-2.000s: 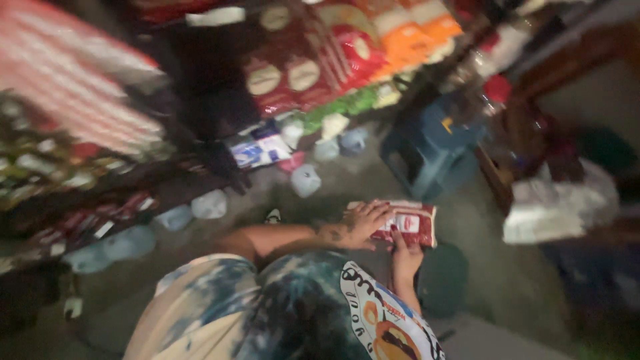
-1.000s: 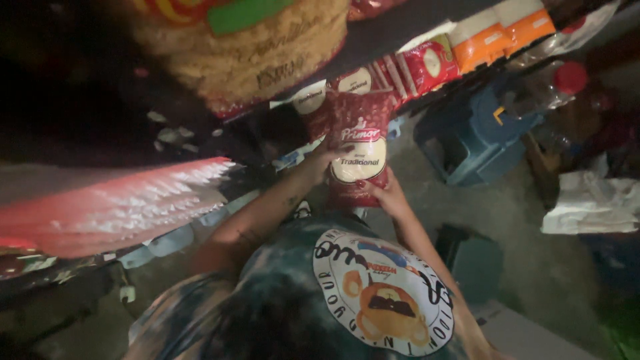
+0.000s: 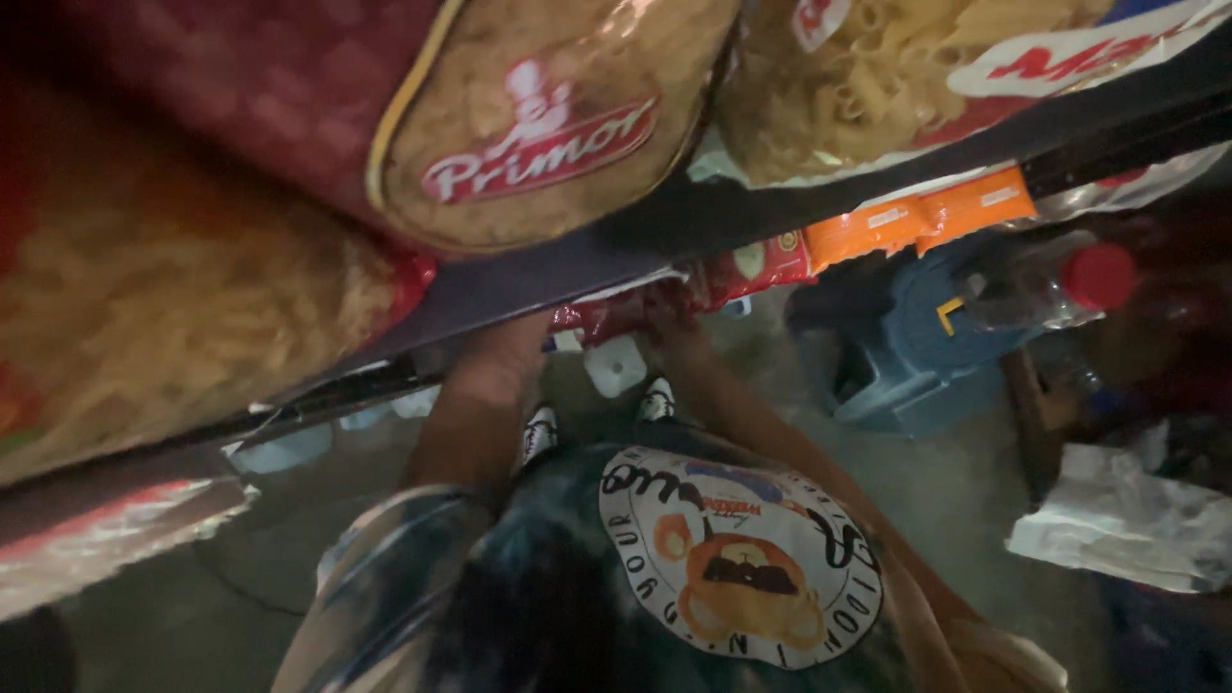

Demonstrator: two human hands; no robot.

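Observation:
Both my forearms reach forward beneath a dark shelf edge. Part of my left hand [image 3: 510,339] shows at the shelf's underside, its fingers hidden. My right hand [image 3: 671,310] is dim beside a dark red plastic package [image 3: 613,318], which lies between my hands; whether either hand grips it cannot be told. Just right of it are a red packet [image 3: 763,268] and orange packets [image 3: 919,219] on the lower shelf. Above, close to the camera, a Primor bag [image 3: 539,125] and a bag of tube pasta [image 3: 866,87] rest on the upper shelf.
The dark shelf edge [image 3: 577,252] crosses over my forearms. A blue plastic stool [image 3: 914,356] stands at right, near a clear bottle with a red cap [image 3: 1099,276]. White plastic bags [image 3: 1121,520] lie far right. A pale jug [image 3: 616,366] is on the floor before my shoes.
Earlier both hands held a red Primor bag in plain sight; now they are mostly hidden under the shelf edge. The view has moved closer to the shelves.

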